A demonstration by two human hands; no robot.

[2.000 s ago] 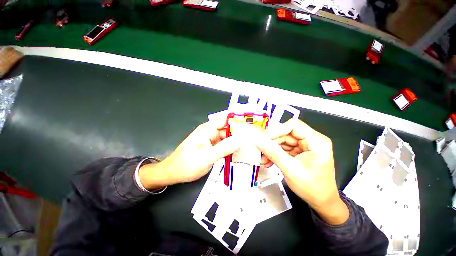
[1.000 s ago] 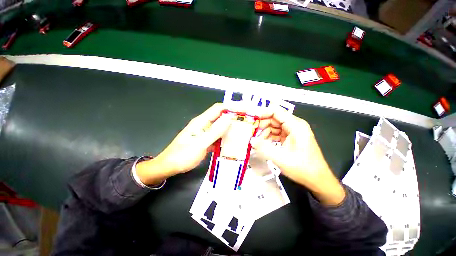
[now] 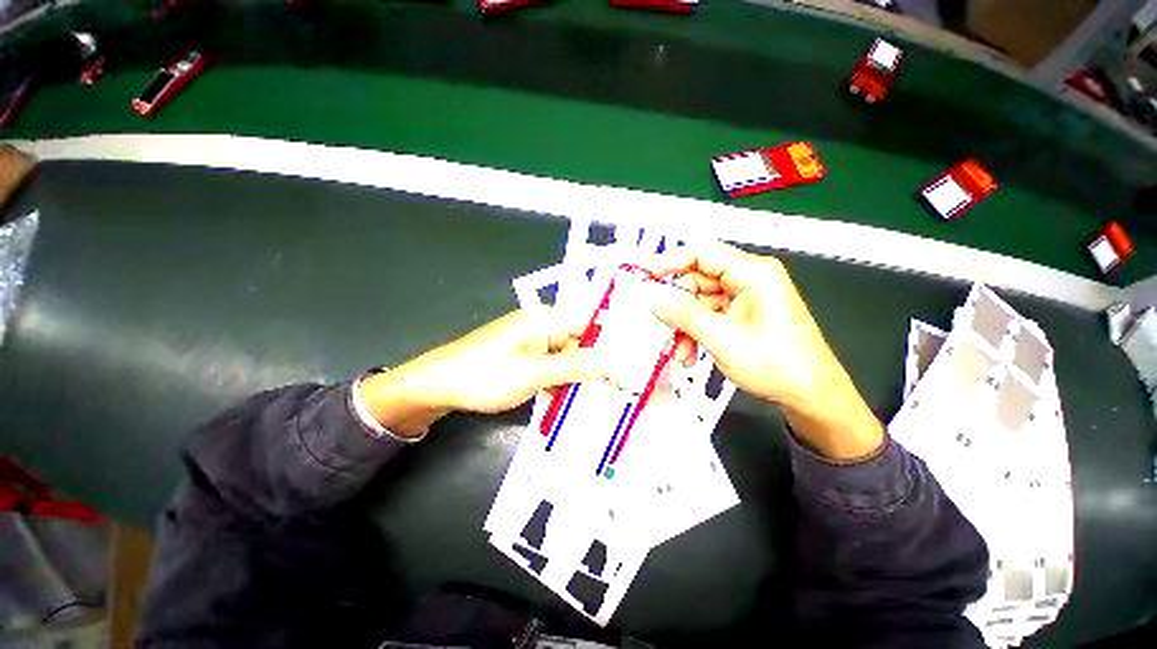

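Observation:
A red phone unit [image 3: 594, 412] with a white panel and blue lines is held in both hands, tilted, its far end leaning right. A pale adhesive piece [image 3: 631, 340] lies over its upper part. My left hand [image 3: 514, 364] grips the unit's left edge, thumb on its face. My right hand [image 3: 749, 332] holds its upper right edge, thumb on the pale piece near the far end. White sticker sheets [image 3: 679, 488] with dark window-like openings lie beneath the unit. The glare hides the piece's exact edges.
A green conveyor [image 3: 419, 95] carries spaced red units [image 3: 768, 169] beyond a white rail [image 3: 381, 167]. Curled spare sticker sheets [image 3: 996, 469] lie at the right. A shiny clear plastic bag [image 3: 15, 273] is at the far left.
The unit has turned so its far end leans right. My left hand has shifted lower along its edge, and my right thumb has moved onto the pale piece. Conveyor units have shifted left.

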